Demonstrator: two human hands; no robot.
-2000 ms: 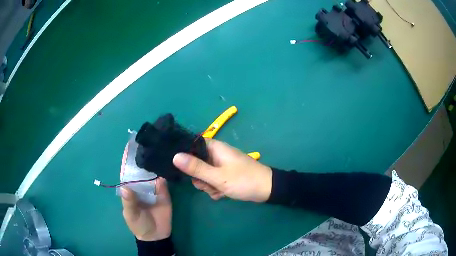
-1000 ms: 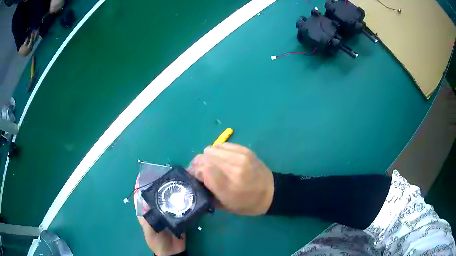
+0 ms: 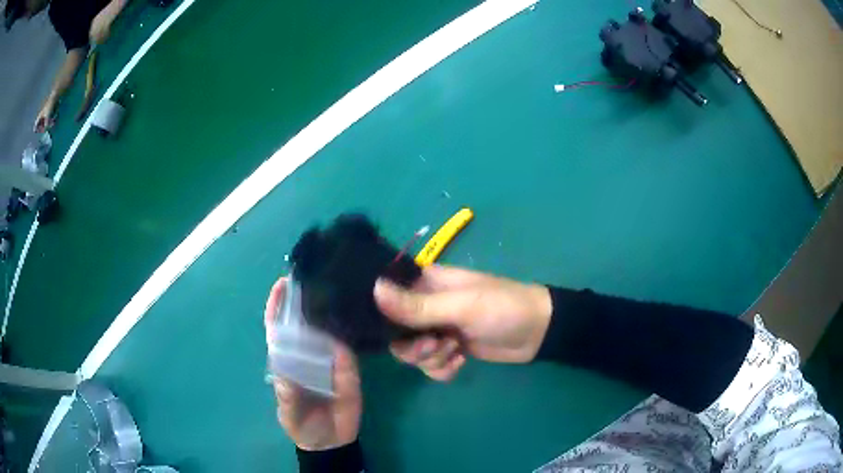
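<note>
A black plastic unit (image 3: pixel 347 282), blurred, is held over the green worktop. My right hand (image 3: pixel 471 314) grips its right side, thumb on top. My left hand (image 3: pixel 319 406) holds a curved silvery sleeve (image 3: pixel 300 346) at the unit's lower left side; whether the two touch is hard to tell. A thin lead with a small white connector (image 3: pixel 423 230) stands out at the unit's upper right. Yellow-handled cutters (image 3: pixel 445 236) lie on the worktop behind my right hand, with one grip showing and the jaws hidden.
Two black units (image 3: pixel 642 55) with leads lie at the upper right beside a cardboard sheet (image 3: pixel 786 83). Silvery sleeves (image 3: pixel 106 430) lie at the lower left. A white strip (image 3: pixel 277 177) borders the green belt, which bears a round silvery unit (image 3: pixel 108 116). A person's arms (image 3: pixel 69 74) show opposite.
The black unit has turned, so its round shiny face no longer shows. Both hands sit slightly higher and further right in view. A round silvery unit now shows on the belt.
</note>
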